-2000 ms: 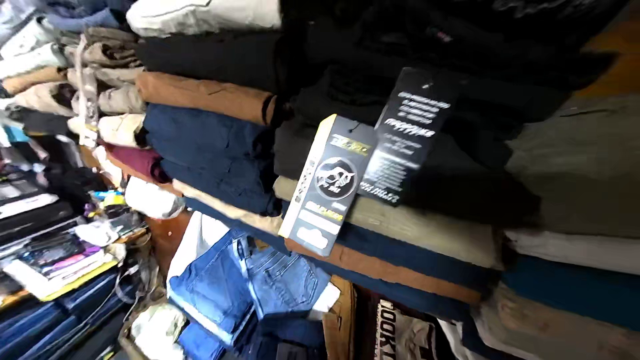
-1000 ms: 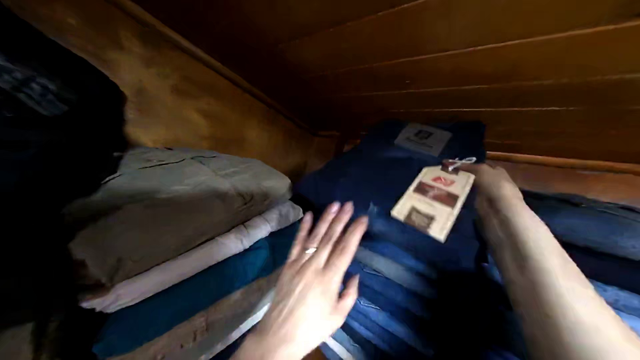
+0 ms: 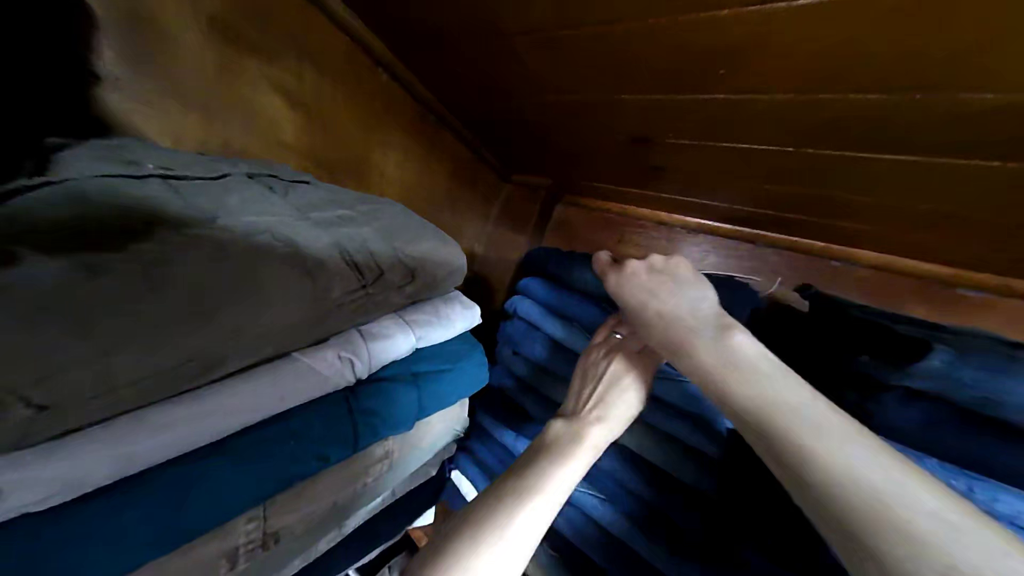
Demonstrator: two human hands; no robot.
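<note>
A tall stack of folded blue denim jeans (image 3: 532, 344) stands in the corner, right of centre. My right hand (image 3: 660, 296) lies at the top of this stack, its fingers bent over the upper pairs; whether it grips cloth cannot be told. Just below it, my left hand (image 3: 612, 372), with a ring on one finger, reaches in against the folded edges. Its fingertips are hidden behind my right hand and wrist. A thin pale tag string (image 3: 740, 277) shows to the right of my right hand.
At the left stands a stack of folded trousers, with grey-brown (image 3: 240, 280), pale pink (image 3: 384, 340) and teal (image 3: 416, 380) pairs. More dark jeans (image 3: 952, 368) lie at the right. Wooden boards (image 3: 760, 120) slope overhead, and a wooden panel (image 3: 320, 104) rises behind the left stack.
The hands were apart around a tagged dark blue pair one second ago; now they are close together at the jeans stack. The cardboard tag no longer shows. The view has shifted greatly since two seconds ago.
</note>
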